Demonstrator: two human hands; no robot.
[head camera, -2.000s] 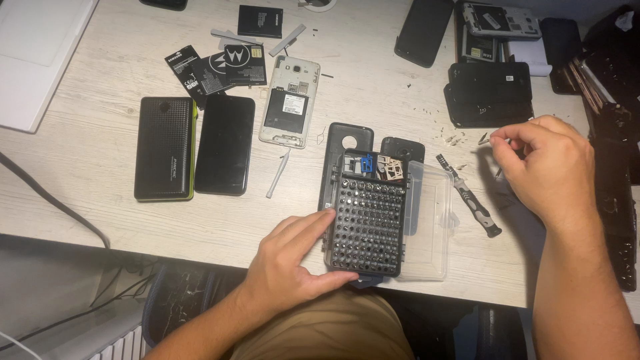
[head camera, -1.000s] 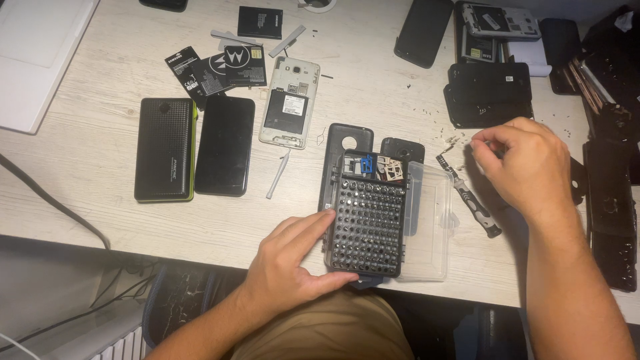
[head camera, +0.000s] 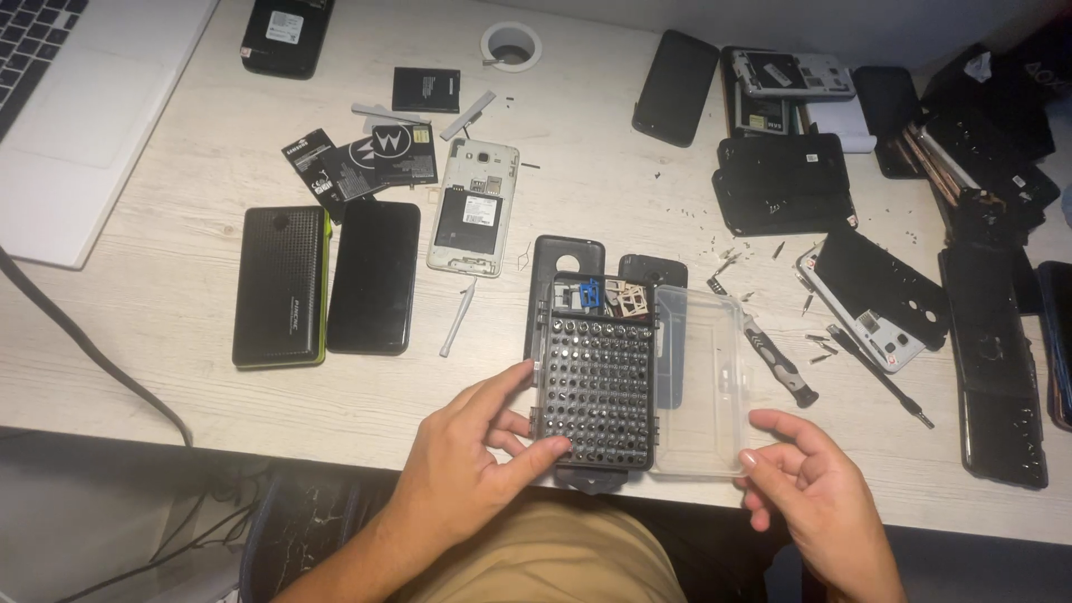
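My left hand (head camera: 481, 456) grips the lower left side of a black screwdriver-bit case (head camera: 596, 389), its thumb on the lower rows of bits. The top compartment holds small blue and beige SIM trays (head camera: 590, 293). Hinged open to the right lies the case's clear plastic lid (head camera: 703, 385). At the lid's lower right corner is my right hand (head camera: 804, 481), thumb and fingertips at its edge; whether they pinch it is unclear. A grey and black screwdriver (head camera: 779, 360) lies just beyond the lid, with a flexible extension shaft (head camera: 879, 377) and loose bits (head camera: 819, 338) to its right.
Left of the case are a white spudger (head camera: 458, 318), an opened phone (head camera: 476, 209), a dark phone (head camera: 373, 278), a power bank (head camera: 279, 286) and batteries (head camera: 402, 155). Phone parts (head camera: 783, 184) are piled at the right. A laptop (head camera: 92, 126) stands at the upper left.
My right hand has moved from above the loose bits down and left to the lid's corner. The bits and extension shaft are now uncovered. My left hand stays on the case.
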